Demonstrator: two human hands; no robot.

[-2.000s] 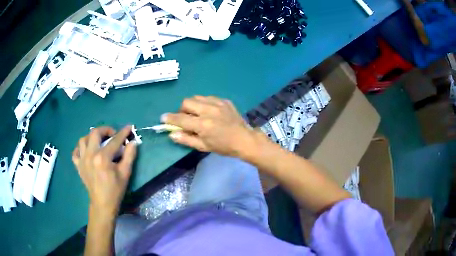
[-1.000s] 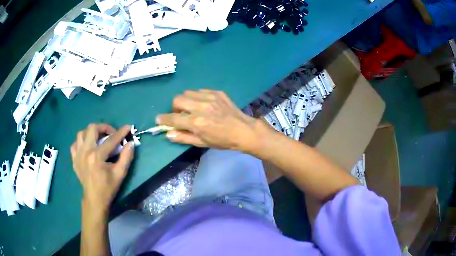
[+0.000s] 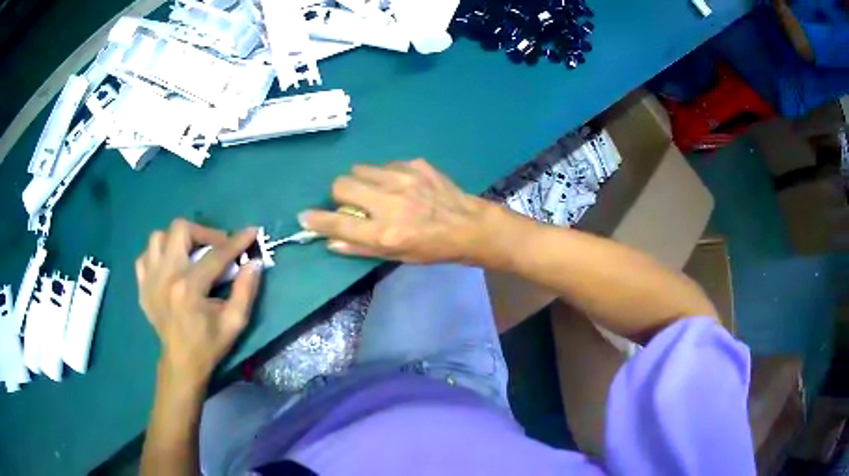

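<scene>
My left hand (image 3: 197, 293) grips a white plastic housing (image 3: 264, 249) on the green bench, its notched end pointing right between thumb and fingers. Most of the housing is hidden under the hand. My right hand (image 3: 400, 216) holds a slim hand tool (image 3: 296, 238) with a thin metal shaft; its tip is at the notched end. The yellowish handle is mostly covered by the fingers. Whether a small black part sits in that end cannot be told. A heap of white housings (image 3: 177, 79) lies beyond my left hand, with a pile of small black parts (image 3: 531, 26) to its right.
Several housings (image 3: 85, 316) lie side by side at the left. The green bench (image 3: 391, 121) has a curved far edge. A carton (image 3: 652, 200) of white strips stands right of my lap, with clear plastic (image 3: 321, 349) below the bench edge. Another person's arm (image 3: 791, 30) and a red stool (image 3: 717, 110) are beyond.
The tool tip has stayed at or near the housing's notched end, its angle shifting slightly. My right forearm and elbow have shifted a little. My left hand still holds the housing. The view has moved slightly.
</scene>
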